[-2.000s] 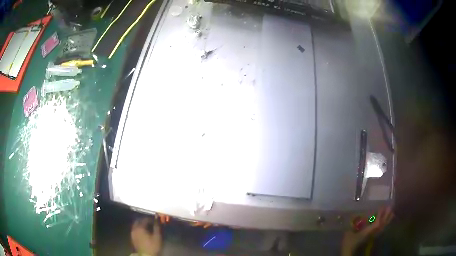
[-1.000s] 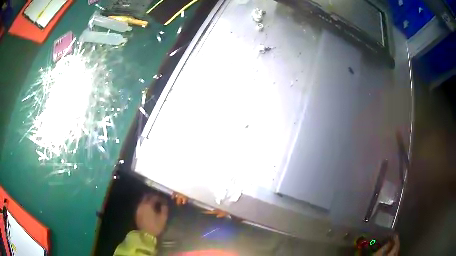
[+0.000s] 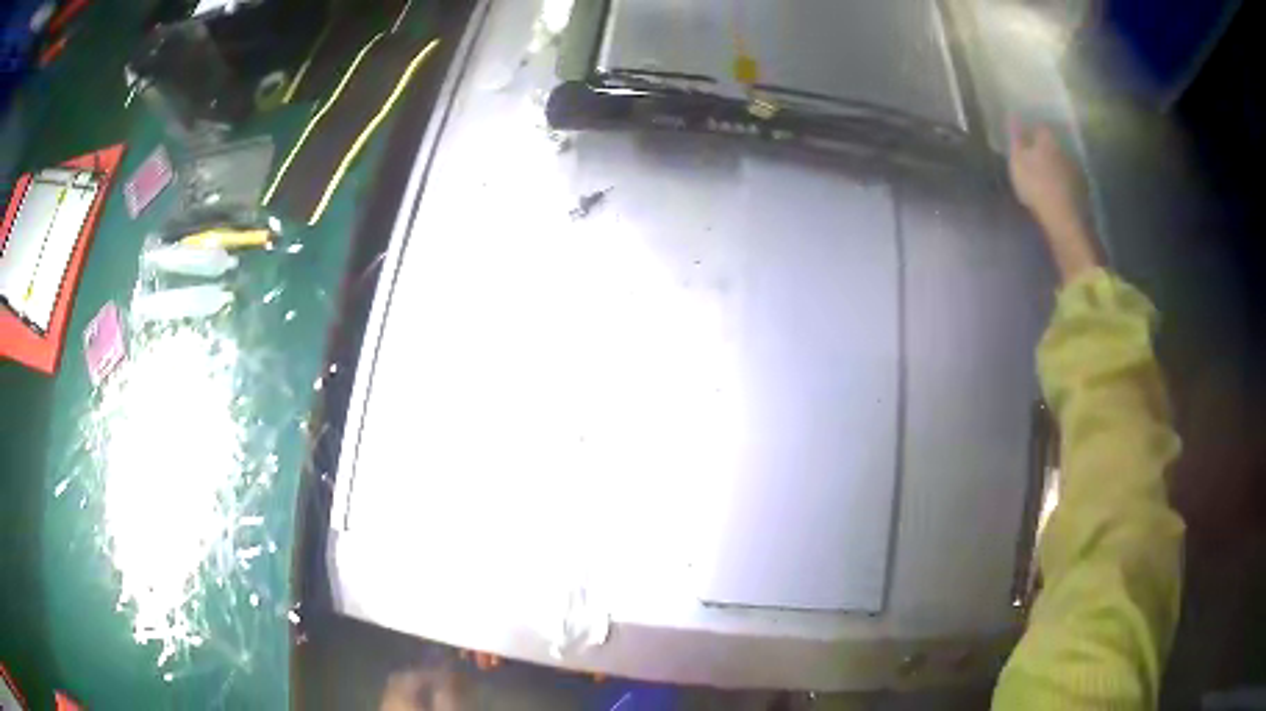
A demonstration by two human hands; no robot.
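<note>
The large silver-white machine bed (image 3: pixel 819 417) fills the middle, its left part washed out by glare. At its far end is a black fixture (image 3: pixel 861 122) with white characters on its front bar. A grey panel (image 3: pixel 833 42) with a yellow tab lies in it, its far part cut off by the picture's top. My right hand (image 3: pixel 1048 174) is beside the fixture's right corner, fingers pointing forward; blur hides whether they touch or hold anything. My left hand (image 3: pixel 424 688) is small, blurred and cut off at the bottom edge, near the orange buttons (image 3: pixel 479 658).
On the green bench (image 3: pixel 278 347) at left lie a glittering heap (image 3: pixel 174 472), pink cards (image 3: pixel 104 343), yellow and pale slim items, and a panel (image 3: pixel 53 229) on a red-orange tray (image 3: pixel 28 333). A black strip with yellow lines (image 3: pixel 326 139) lies beside the bed.
My right hand has left the red button and green-lit ring and reached forward along the bed's right side. The fixture and panel show more fully at the far end. The view has shifted.
</note>
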